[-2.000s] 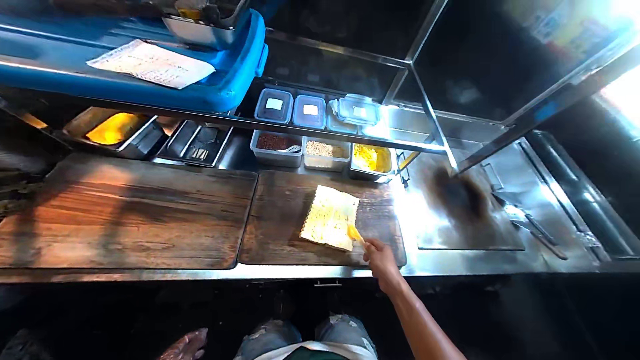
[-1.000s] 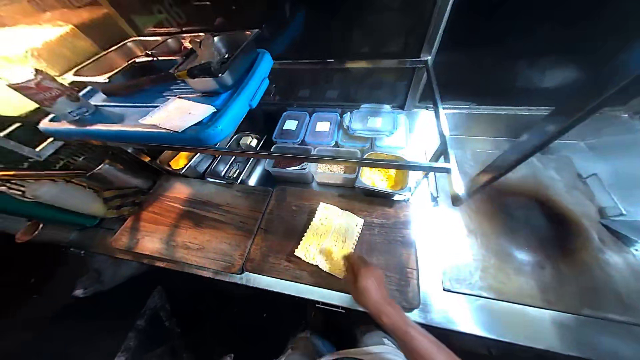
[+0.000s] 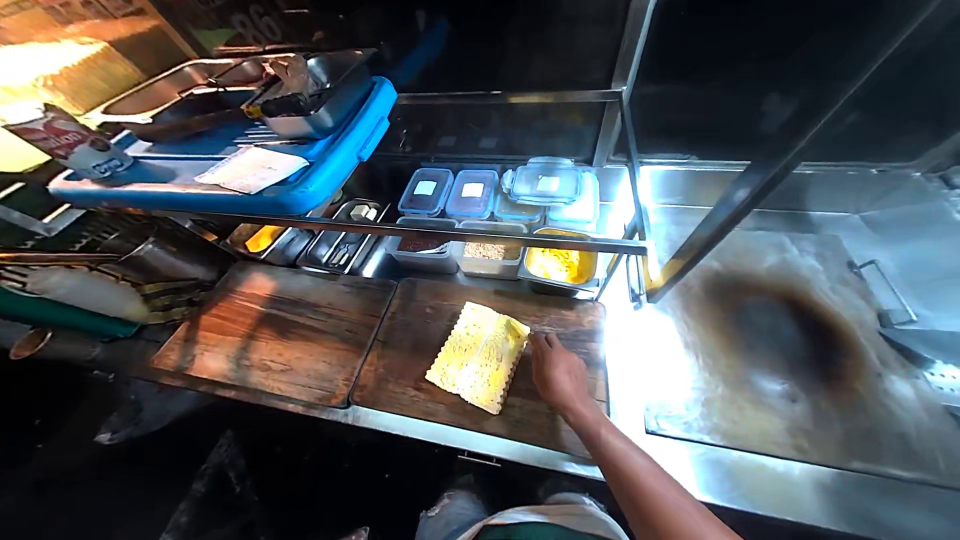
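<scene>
A rectangular slice of bread with scalloped edges, coated in something yellow, lies on the right wooden board. My right hand is at its upper right corner, fingers bent around something too hidden to make out; a bit of yellow shows beside the fingertips. Behind the board, a metal tub of yellow spread stands beside a plastic tub of chopped nuts and a tub of dark bits. My left hand is out of view.
Another wooden board adjoins on the left. A stained griddle is at the right, with a metal tool on its far side. Lidded boxes stand behind the tubs. A shelf rail crosses above them; a blue lid holds metal pans.
My right hand has moved from the bread's lower right side to its upper right corner. The yellow-tipped thing seen in its fingers two seconds ago is now mostly hidden. The view has shifted.
</scene>
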